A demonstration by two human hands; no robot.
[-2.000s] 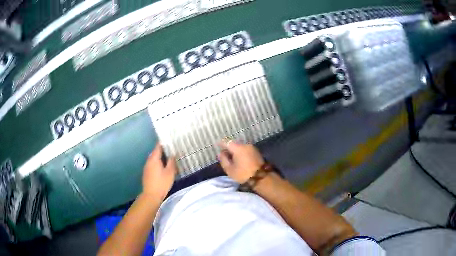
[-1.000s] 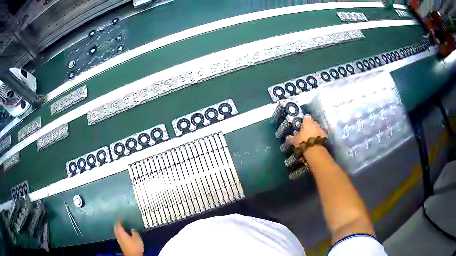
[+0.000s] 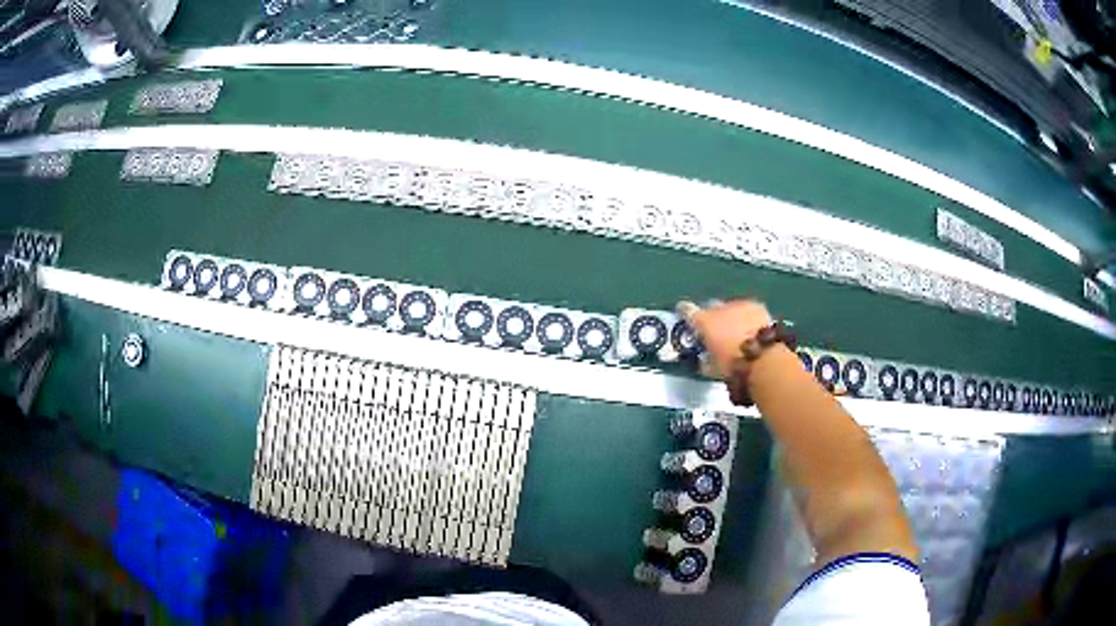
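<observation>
A loaded fixture plate with black rings (image 3: 647, 334) lies in the row beyond the near white rail. My right hand (image 3: 728, 333) is over its right part, with the fingers at the plate; the hand hides some of its rings. Whether the fingers grip it cannot be told. My left hand is not in view. More loaded fixtures (image 3: 515, 325) lie end to end to the left. A fixture with stacked round parts (image 3: 699, 483) stands on the green bench nearer me. A block of fixtures set on edge (image 3: 394, 450) lies left of it.
A clear plastic tray (image 3: 936, 489) is at the right. Tweezers (image 3: 105, 379) and a small round part (image 3: 133, 350) lie at the left. Fanned fixtures (image 3: 22, 320) are at the left edge. A long row of empty fixtures (image 3: 514, 199) lies farther back. A blue stool (image 3: 165, 544) is below.
My right hand has moved from the stacked parts to the row beyond the rail, where another loaded fixture now lies. My left hand has left the view. The camera view has turned.
</observation>
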